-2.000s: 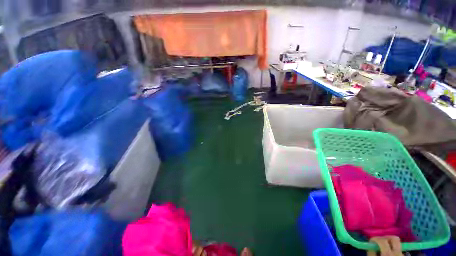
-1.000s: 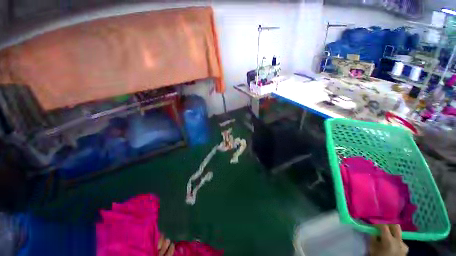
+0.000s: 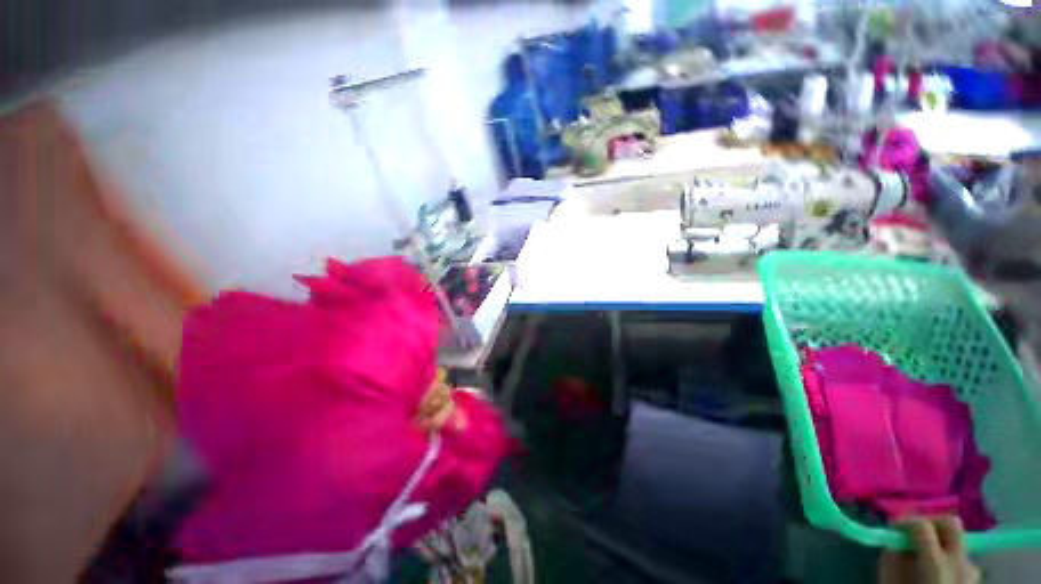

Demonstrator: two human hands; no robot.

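A magenta fabric bundle [image 3: 308, 399] with a pale tie around it is raised at the left. My left hand [image 3: 437, 407] shows only as fingers closed on the bundle's right part; the rest is hidden by fabric. My right hand [image 3: 930, 552] grips the near rim of a light green perforated basket [image 3: 813, 479] at the right. Magenta cut pieces [image 3: 890, 428] lie inside the basket against its near left side.
A white sewing table [image 3: 605, 257] with a blue edge stands ahead, with a sewing machine [image 3: 742, 205] on it behind the basket. An orange cloth [image 3: 86, 342] hangs at the left. A person's sleeve [image 3: 976, 222] shows at the far right. Blue bags are at the back.
The view has turned right and come closer to the sewing table. The magenta bundle has risen higher into view, and its pale tie now shows. My right hand still holds the basket.
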